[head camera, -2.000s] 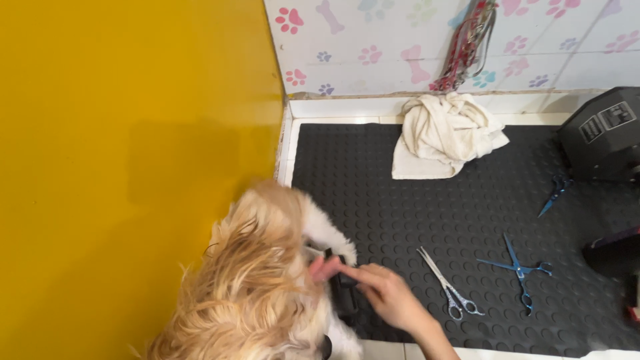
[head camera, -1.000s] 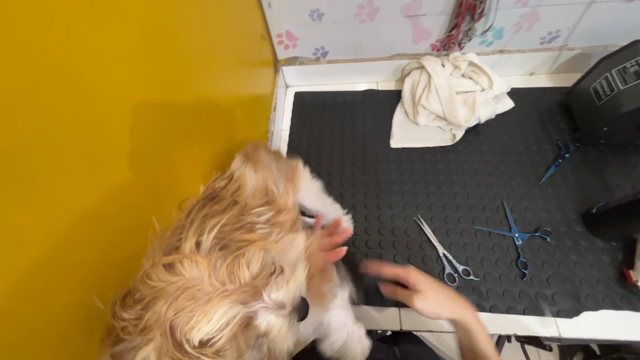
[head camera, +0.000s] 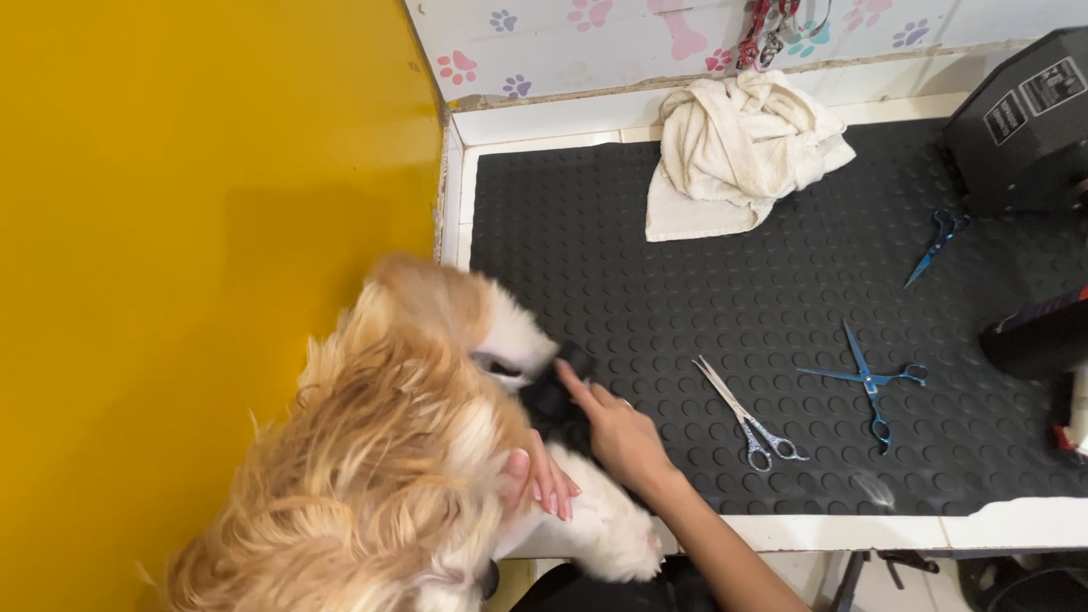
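Observation:
A long-haired tan and white dog (head camera: 365, 459) fills the lower left, close to the yellow wall. My right hand (head camera: 616, 425) is closed around a black tool (head camera: 552, 391), perhaps a brush, with the index finger stretched along it, beside the dog's white fur. My left hand (head camera: 540, 476) rests at the dog's front, on top of a white leg (head camera: 599, 518), its palm hidden by fur. Right of my right hand, silver scissors (head camera: 748, 416) lie on the black studded rubber mat (head camera: 595, 221), and blue scissors (head camera: 867, 380) lie spread apart beyond them.
A crumpled cream towel (head camera: 739, 153) lies at the mat's back edge. Smaller blue scissors (head camera: 937, 242) are near a black machine (head camera: 1020, 119) at the right. A dark cylindrical container (head camera: 1037, 336) stands at the right edge. Red leads (head camera: 761, 34) hang on the paw-print wall.
My left hand has moved down from near the dog's upper white fur to its lower leg. My right hand with the black tool has come up to the fur above.

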